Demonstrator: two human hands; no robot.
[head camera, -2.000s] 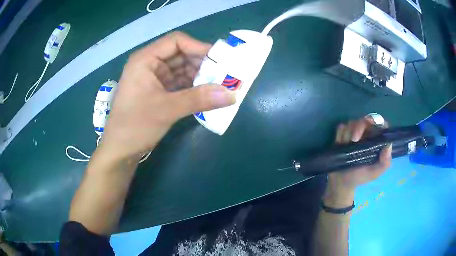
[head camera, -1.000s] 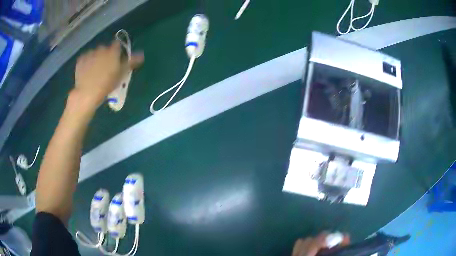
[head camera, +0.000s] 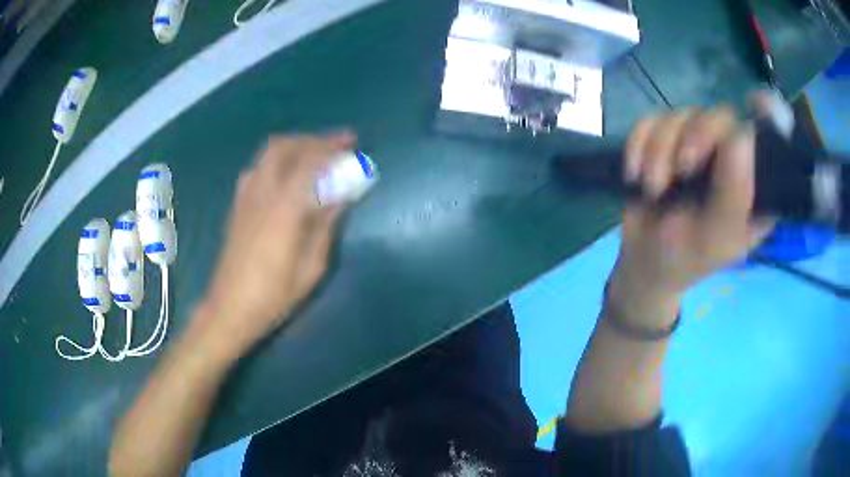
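Note:
My left hand (head camera: 280, 219) is shut on a white plastic unit (head camera: 345, 177) with a blue band at its end; the fingers hide most of the unit. My right hand (head camera: 690, 186) is shut on a thick black electric screwdriver (head camera: 596, 174), held to the right of the unit and below the screw feeder; its bit is too blurred to make out. A screw feeder (head camera: 457, 93) stands at the top centre, with a small metal pickup block (head camera: 541, 79) in front.
Three white corded units (head camera: 126, 261) lie side by side at the left. More units (head camera: 75, 104) lie beyond the curved white stripe (head camera: 121, 116). A red-and-black tool (head camera: 760, 35) lies at the upper right. A black cable (head camera: 809, 278) hangs at the right.
My left hand has come back from beyond the stripe and now holds a unit over the near side. My right hand and the screwdriver have come further into view. The camera view has shifted.

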